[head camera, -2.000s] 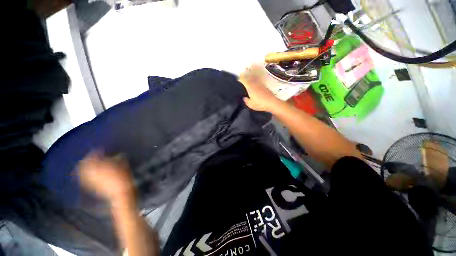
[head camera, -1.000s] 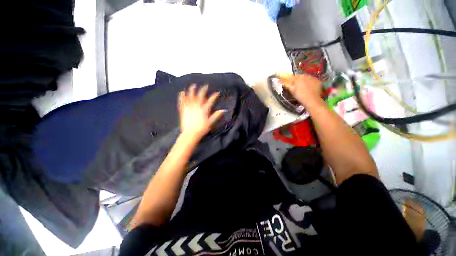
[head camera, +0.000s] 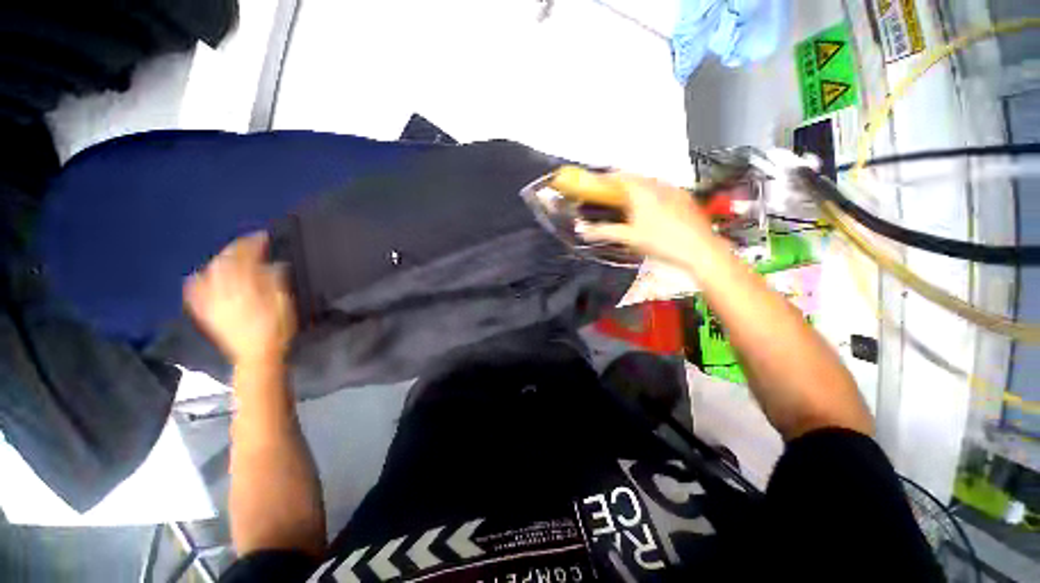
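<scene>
A dark grey garment [head camera: 399, 245] lies over the right part of the navy padded board [head camera: 160, 205]. Its lower part hangs off at the near left. My right hand [head camera: 656, 222] is closed round the yellow handle of the steam iron [head camera: 553, 211], which is at the garment's right end, its tip pointing left; whether it touches the cloth I cannot tell. My left hand [head camera: 243, 298] is at the garment's left edge, fingers bent and blurred. It seems to pinch the cloth edge, but the grip is not clear.
Black stacked garments [head camera: 103, 46] are at the upper left. A white table [head camera: 479, 68] lies behind the board. Light blue cloth [head camera: 730, 34] is at the far right corner. Black and yellow hoses [head camera: 912, 239] run right from the iron. A fan's edge shows at the lower right.
My right hand has lifted the iron from its rest and brought it left to the garment. My left hand has moved from the garment's middle to its left edge. The view has shifted.
</scene>
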